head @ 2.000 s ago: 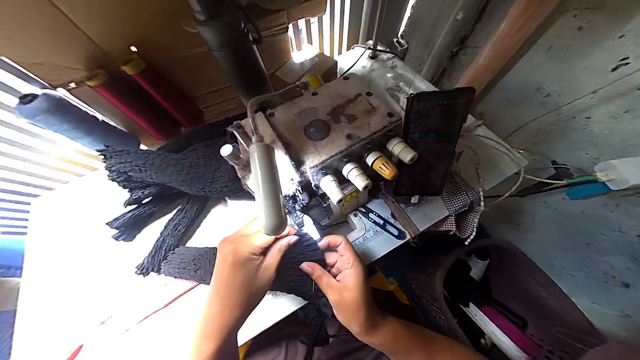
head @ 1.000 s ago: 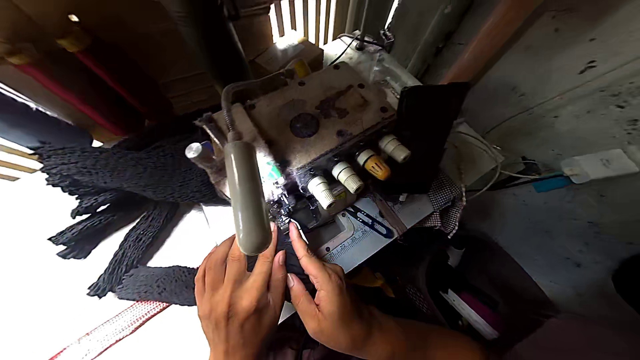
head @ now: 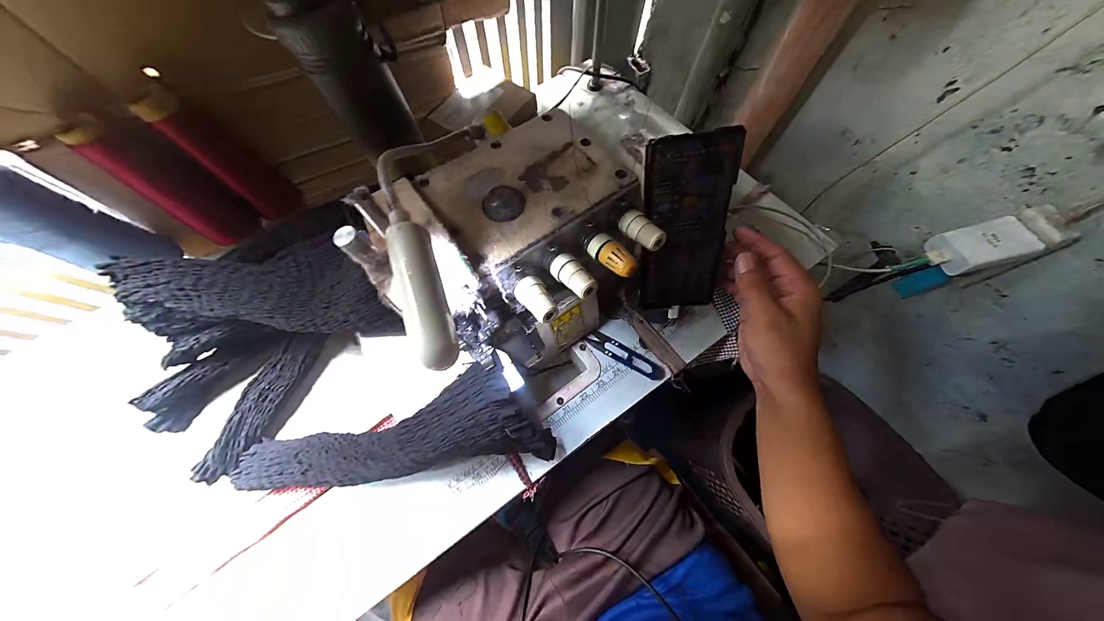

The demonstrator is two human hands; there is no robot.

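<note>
My right hand (head: pixel 776 302) is raised at the right edge of a dark phone (head: pixel 690 216) that stands upright beside an overlock sewing machine (head: pixel 526 190). Its fingers are at the phone's edge; whether they grip it I cannot tell. My left hand is out of view. A dark crinkled fabric tube (head: pixel 388 431) lies across the white table, its right end below the presser foot area. More dark crinkled fabric (head: pixel 259 293) is heaped left of the machine. Blue thread snips (head: pixel 630 355) lie on the machine's bed, near the printed ruler.
A grey lamp (head: pixel 423 302) hangs at the machine's needle side. Red thread cones (head: pixel 172 190) lean at the upper left. A plastic basket (head: pixel 733 466) stands below the table at right. A white adapter (head: pixel 992 246) with cables is against the wall.
Both hands were on the fabric by the needle. My right hand has let go and moved right to the phone; my left hand has gone out of view.
</note>
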